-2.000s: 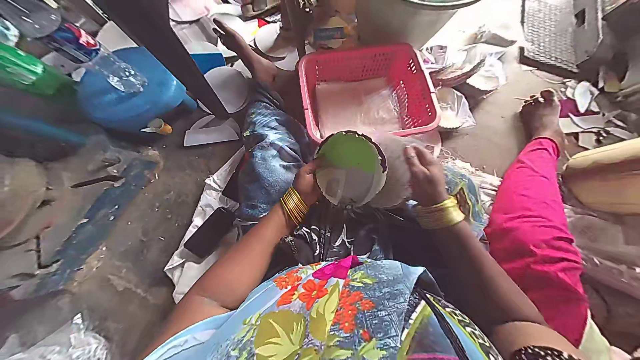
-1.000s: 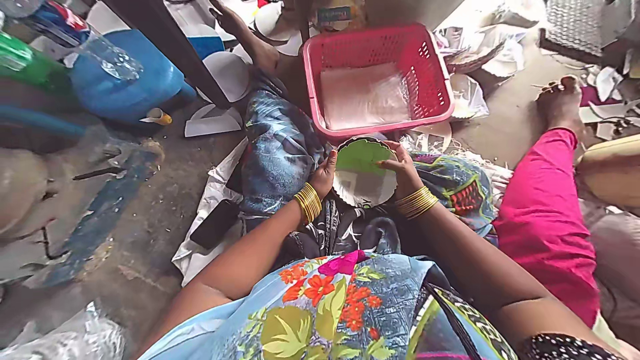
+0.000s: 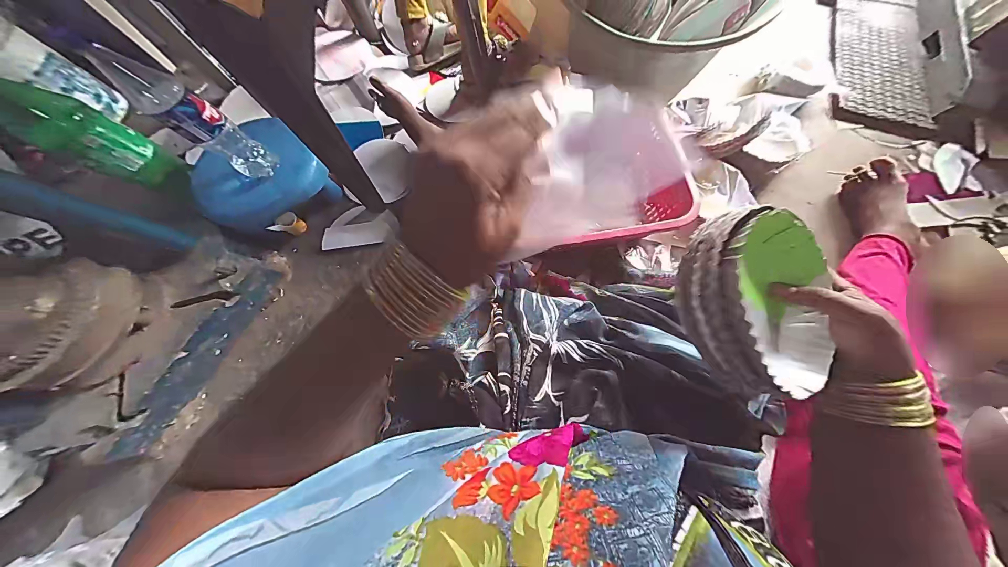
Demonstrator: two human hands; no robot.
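Observation:
My left hand [image 3: 480, 173], blurred by motion, is over the left side of a pink plastic basket [image 3: 677, 201]. Its fingers are at the edge of a translucent plastic bag or sheet [image 3: 606, 157], which is blurred too, raised over the basket and appears gripped. Off to the right, my right hand [image 3: 858, 323] holds a stack of scalloped-edge disposable bowls [image 3: 717, 307], tipped on its side. The end bowl shows a green and silvery face, with a finger lying across it. Gold-coloured bangles are on both wrists.
A blue rounded container [image 3: 252, 181] with plastic bottles [image 3: 118, 146] by it stands at left, near a dark metal leg [image 3: 315, 94]. Behind the basket is a large bucket [image 3: 630, 63] holding stacked items. Another person's bare foot [image 3: 874, 193] rests at right, and scraps litter the floor.
My hands have parted from around the bowls over my lap. The left went up to the basket, where the plastic that lay flat is now lifted. The right carried the bowls rightward.

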